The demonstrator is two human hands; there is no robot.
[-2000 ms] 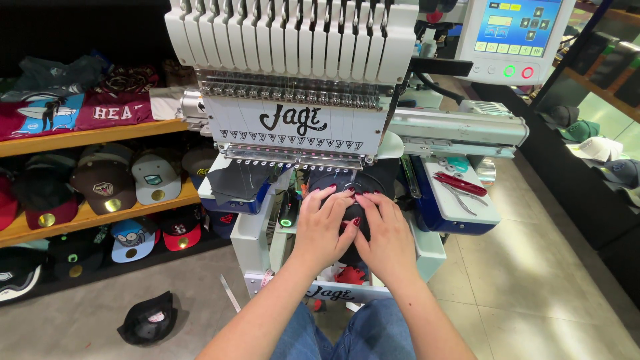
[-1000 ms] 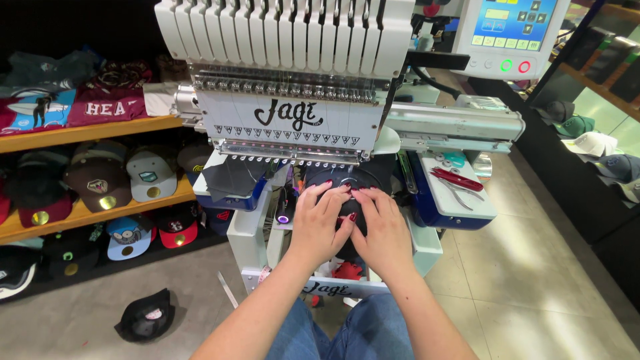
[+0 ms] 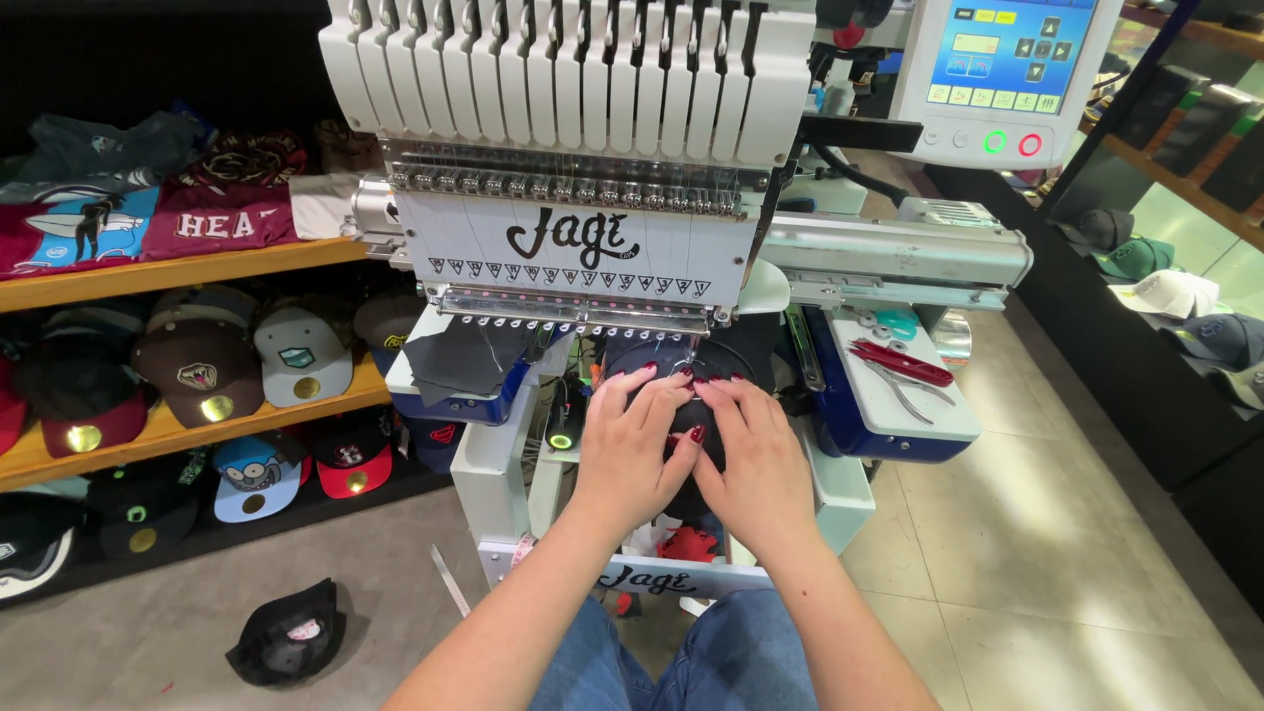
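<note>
A black cap (image 3: 688, 499) sits under the needle area of a white multi-needle embroidery machine (image 3: 583, 242). My left hand (image 3: 632, 444) rests on its left side, fingers spread and pointing up toward the needle. On the right side lies my right hand (image 3: 755, 449), its fingertips close to those of the left. Both thumbs meet near the cap's middle. Part of a round hoop edge (image 3: 741, 357) shows behind the fingers. The fingers press on the fabric from above; whether they pinch it cannot be seen.
Red-handled thread snips (image 3: 901, 362) and metal tweezers (image 3: 904, 393) lie on the right side table (image 3: 869, 420). Black fabric pieces (image 3: 469, 357) cover the left one. A lit control panel (image 3: 1007, 59) stands upper right. Another black cap (image 3: 288, 632) lies on the floor, beside shelves (image 3: 197, 428) of caps.
</note>
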